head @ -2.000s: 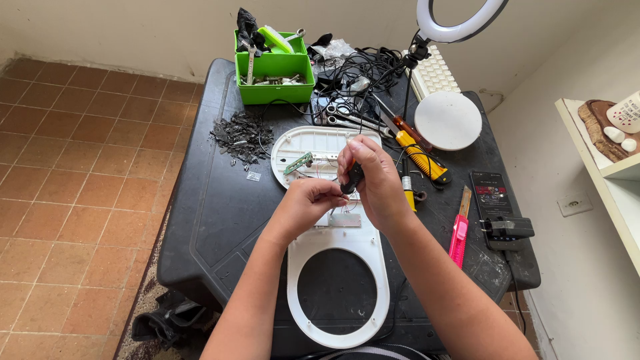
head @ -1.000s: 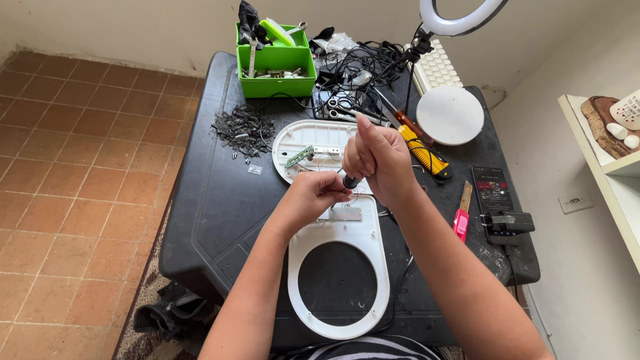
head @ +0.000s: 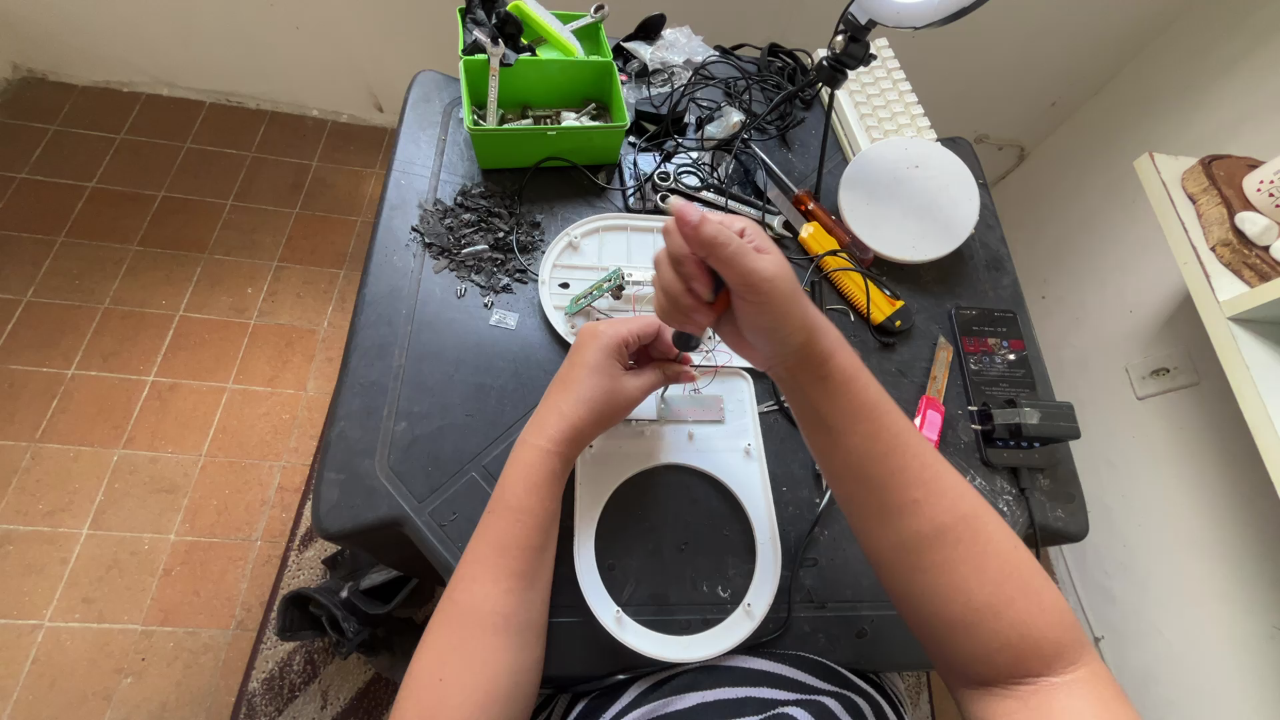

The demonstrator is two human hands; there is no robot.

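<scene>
My right hand (head: 725, 285) is closed around the handle of a screwdriver (head: 686, 341), whose dark end shows below the fist. My left hand (head: 630, 375) pinches near the tool's shaft with thumb and fingers; what lies between them is mostly hidden. Just beneath is a white plastic housing with a round opening (head: 592, 560), bearing a grey metal plate (head: 692, 408). Behind it lies a second white plastic shell (head: 575, 240) with a green circuit board (head: 597, 290). Thin red wires (head: 712, 358) run between the two shells, beside my hands.
Behind stand a green toolbox (head: 545, 145), tangled black cables (head: 740, 90) and combination wrenches (head: 720, 195). Dark scraps (head: 478, 238) lie left. To the right are a yellow utility knife (head: 845, 275), a white disc (head: 908, 200), a pink cutter (head: 931, 415), a phone (head: 990, 350) and a black power adapter (head: 1035, 420).
My right hand has turned and risen slightly around the screwdriver since two seconds ago. My left hand stays low beside it, over the white housing.
</scene>
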